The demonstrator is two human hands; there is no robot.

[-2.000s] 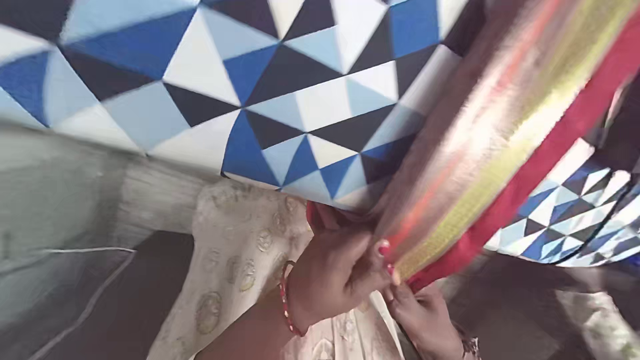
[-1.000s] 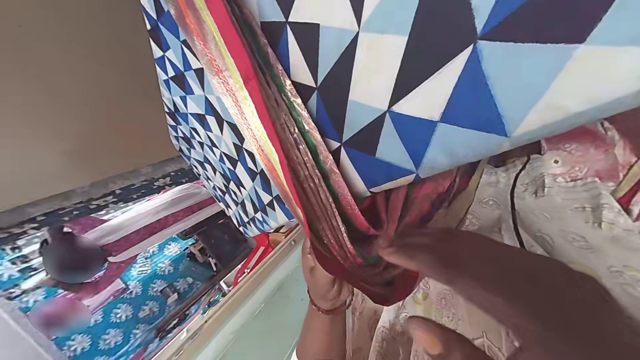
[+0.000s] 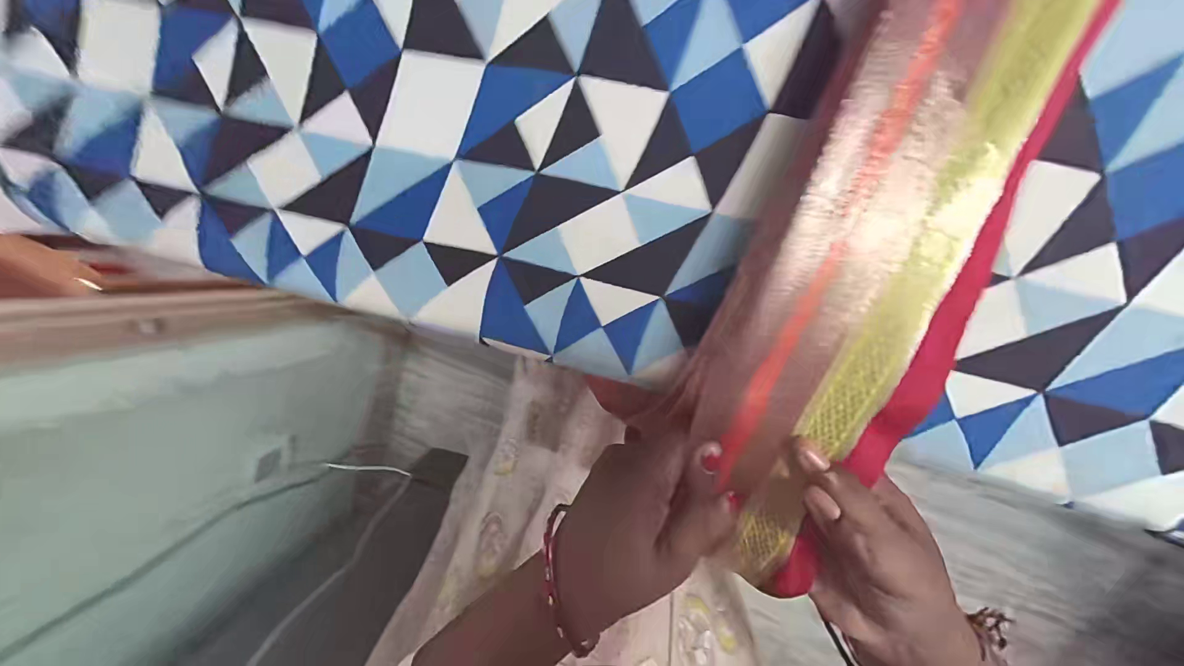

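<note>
A folded sheer fabric (image 3: pixel 851 231) with orange and gold stripes and a red edge runs from the upper right down to my hands. My left hand (image 3: pixel 638 518), a red bracelet on its wrist, grips the fabric's bunched lower end. On the other side, my right hand (image 3: pixel 879 555) pinches the gold and red border between thumb and fingers. Behind the fabric spreads a cloth (image 3: pixel 555 203) with blue, white and black triangles. Part of each hand is hidden by the folds.
A pale green wall (image 3: pixel 185 444) with a thin white cable (image 3: pixel 370 469) is at the left. Another person's hand (image 3: pixel 46 268) shows at the left edge. Patterned light clothing (image 3: pixel 490 536) hangs below the triangle-print cloth.
The view has swung strongly from one second ago. My right hand, which lay across the gathered folds, now pinches the striped border near its lower end.
</note>
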